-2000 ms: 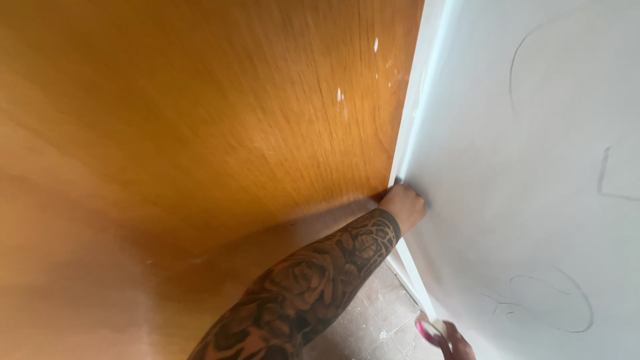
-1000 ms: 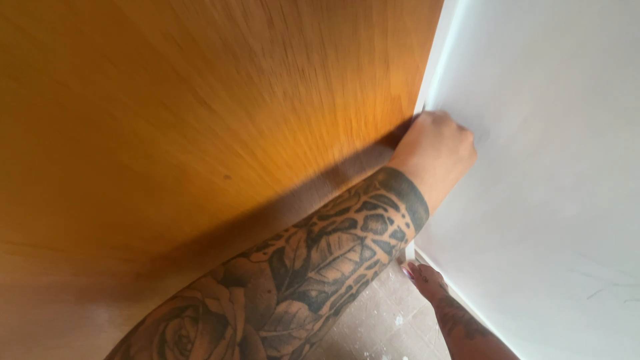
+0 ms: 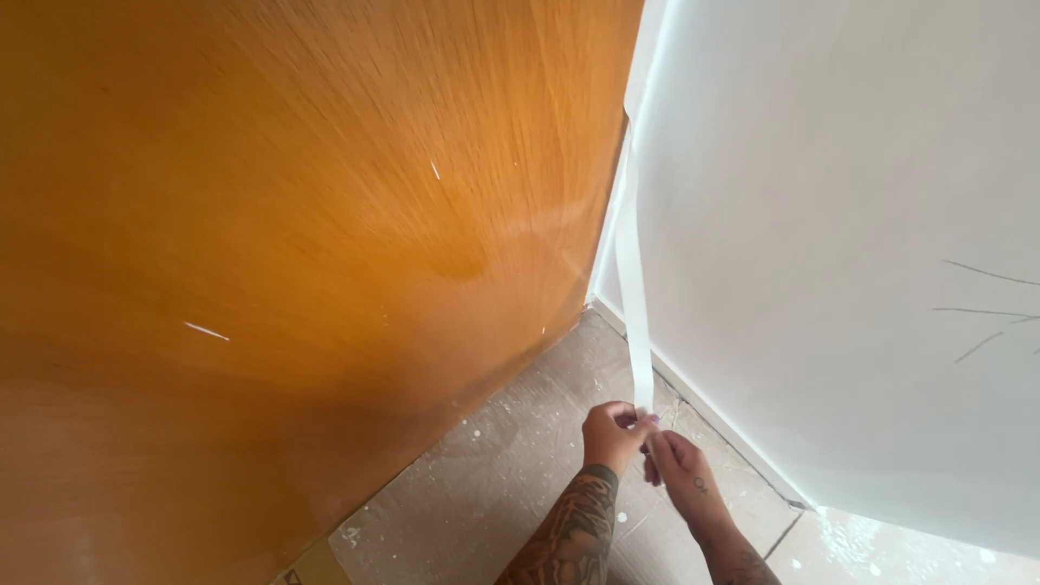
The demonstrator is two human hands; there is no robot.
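Note:
A strip of white masking tape (image 3: 633, 268) hangs down from the white door frame (image 3: 650, 49), stuck at its upper part and loose below. My left hand (image 3: 613, 437) pinches the lower end of the strip between thumb and fingers. Right beside it, my right hand (image 3: 681, 467) is closed at the same end of the tape, its fingertips touching those of the left. Whatever lies inside the right hand is mostly hidden, so a tape roll there cannot be made out.
An orange-brown wooden door (image 3: 366, 203) fills the left. At the right stands a white wall (image 3: 837, 203) with dark pencil-like marks. The tiled floor (image 3: 504, 479) has paint spots. A piece of cardboard (image 3: 317, 565) lies at the door's foot.
My left hand has come down from the door frame to my right hand near the floor. The tape's lower stretch now hangs away from the frame.

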